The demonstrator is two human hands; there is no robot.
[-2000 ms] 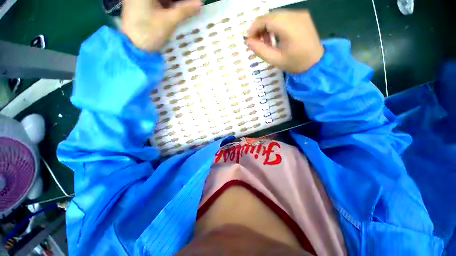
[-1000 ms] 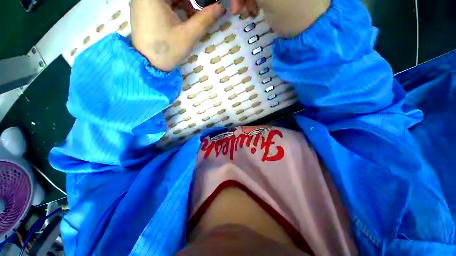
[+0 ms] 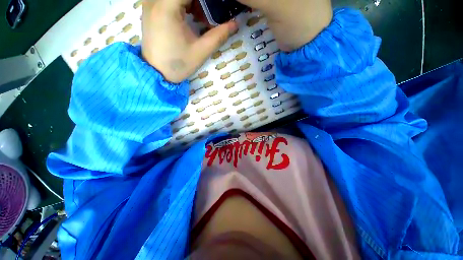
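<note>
A smartwatch body point(image 3: 222, 10) with a silver rim and a black face is at the top edge of the view, partly cut off. My left hand point(image 3: 185, 43) holds it from the left, with the thumb along its near rim. My right hand point(image 3: 294, 20) is at the watch's right side; its fingertips are cut off by the top edge, so its grip cannot be seen. The white parts tray point(image 3: 209, 84) lies below both hands. It has rows of tan paddle-shaped pockets, and the pockets in its right column hold dark and shiny small parts point(image 3: 269, 68).
A dark watch-like piece with a pale rim point(image 3: 15, 12) lies on green at the top left. A grey metal post point(image 3: 19, 71) stands at the left, with a pink-and-white fan point(image 3: 11, 195) below it. The dark green bench point(image 3: 401, 30) shows at the right.
Since the oldest frame, both hands have come together at the watch near the top edge. Over the last second, the watch and my left hand have shifted slightly down and show more.
</note>
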